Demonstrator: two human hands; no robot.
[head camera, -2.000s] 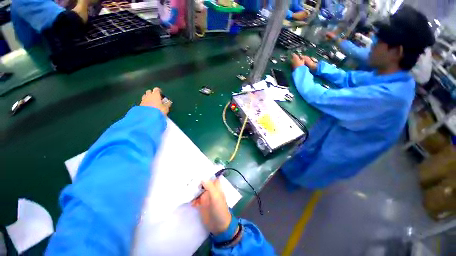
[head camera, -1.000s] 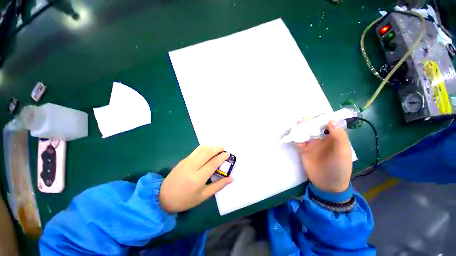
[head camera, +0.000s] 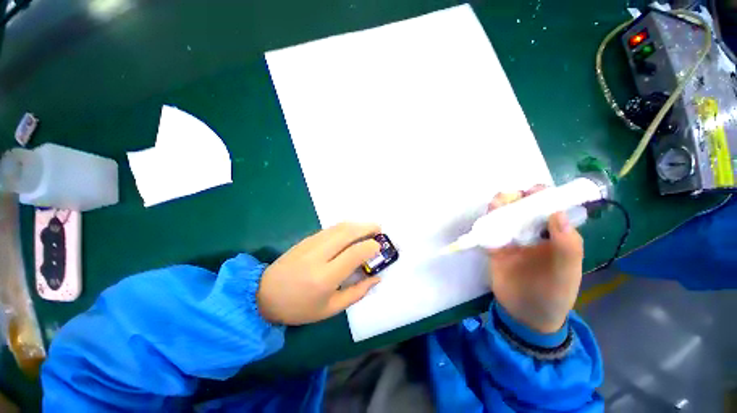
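Note:
My left hand (head camera: 327, 270) holds a small black electronic module (head camera: 380, 254) with white and yellow parts between thumb and fingers, over the lower left of the white paper sheet (head camera: 404, 113). My right hand (head camera: 537, 262) grips a thick white dispensing syringe (head camera: 537, 212). Its thin pale tip (head camera: 454, 248) points left toward the module, with a gap between them. A green cap (head camera: 596, 167) is at the syringe's rear, and a black cable (head camera: 624, 230) loops from there.
A grey controller box (head camera: 687, 105) with red light, gauge and yellowish tube (head camera: 656, 125) is at right. A cut white paper piece (head camera: 184, 159), translucent bottle (head camera: 73, 176), pink-white phone (head camera: 58, 256), a small module (head camera: 27, 127) and a clear plastic bag (head camera: 18, 310) are at left.
Two seconds ago my left hand was reaching far across the bench. It came back with the module a second ago. Since then the view has shifted slightly and the syringe shows more level.

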